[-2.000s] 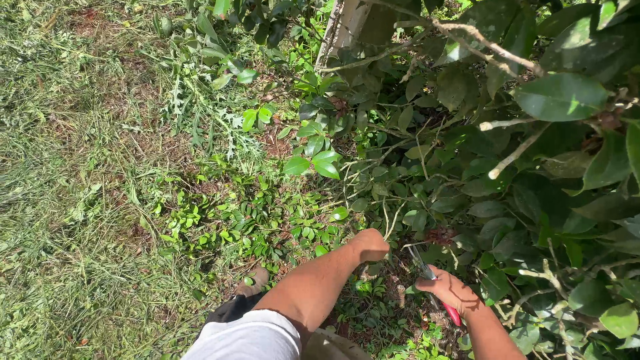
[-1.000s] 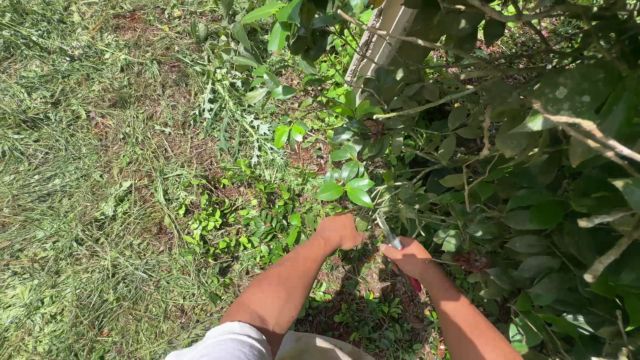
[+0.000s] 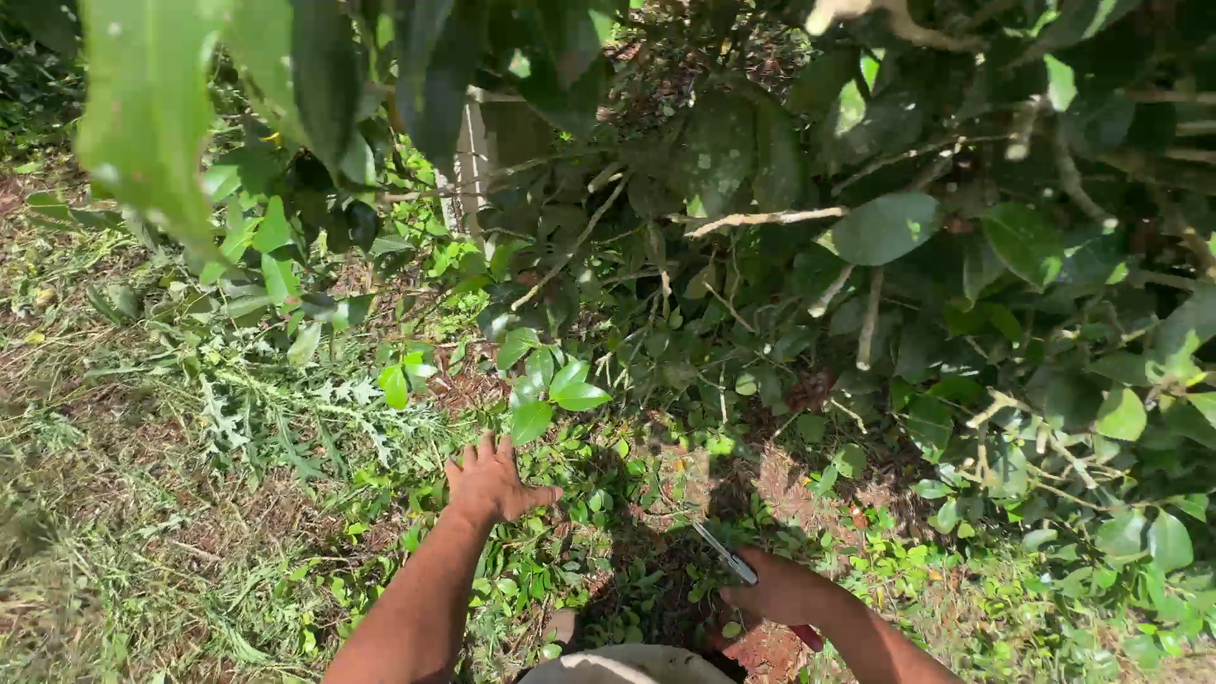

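My left hand (image 3: 492,483) is spread with nothing in it, its fingertips just below a sprig of glossy green leaves (image 3: 546,394). My right hand (image 3: 774,584), lower and to the right, is closed around a hand cutting tool, likely pruning shears (image 3: 727,553), with metal blades and a red handle partly hidden by the hand. The blades point up and left over low leafy plants. Above both hands hangs a leafy shrub with cut branch stubs (image 3: 869,318).
Large blurred leaves (image 3: 152,114) hang close to the camera at the upper left. A pale post or board (image 3: 467,166) stands behind the foliage. Bare branches (image 3: 765,219) jut out of the shrub. Cut grass and weeds (image 3: 123,532) cover the ground at left.
My left hand was closed near the shears; its fingers are now spread and it is farther from my right hand. The view has shifted, with more of the shrub across the top.
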